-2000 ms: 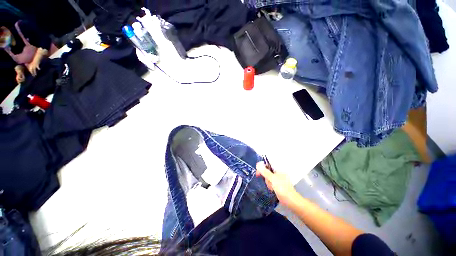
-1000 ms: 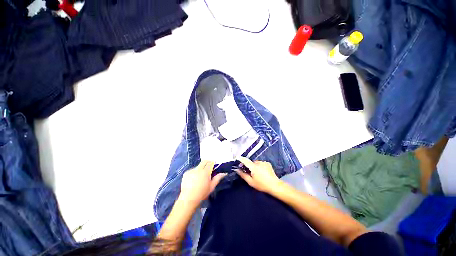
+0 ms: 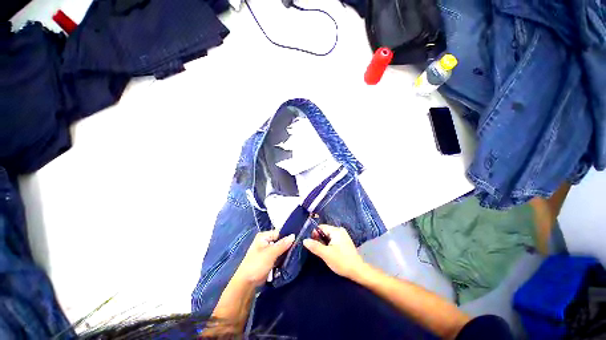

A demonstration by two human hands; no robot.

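The blue denim jeans (image 3: 229, 229) lie on the white table and reach to my lap, waist open, with white pocket cloth (image 3: 309, 147) inside. The dark fly facing (image 3: 323, 190) with white edges runs down from the waistband. My left hand (image 3: 264, 255) grips the fly cloth at its lower end. My right hand (image 3: 337, 250) is beside it, fingers curled around small dark thread snips (image 3: 321, 233), whose tip is at the fly. Whether the right fingers also pinch cloth cannot be told.
A red thread cone (image 3: 378, 66), a yellow-capped bottle (image 3: 435, 74) and a phone (image 3: 445, 131) are at the right. Denim pile (image 3: 531, 99) and black bag (image 3: 403, 30) lie behind them. Dark garments (image 3: 139, 40) are upper left. Green cloth (image 3: 482, 239) and blue bin (image 3: 555, 295) are lower right.
My right hand moved from the waistband corner to the fly and my left hand came into view. Since one second ago the fly is spread open more and the snips show.
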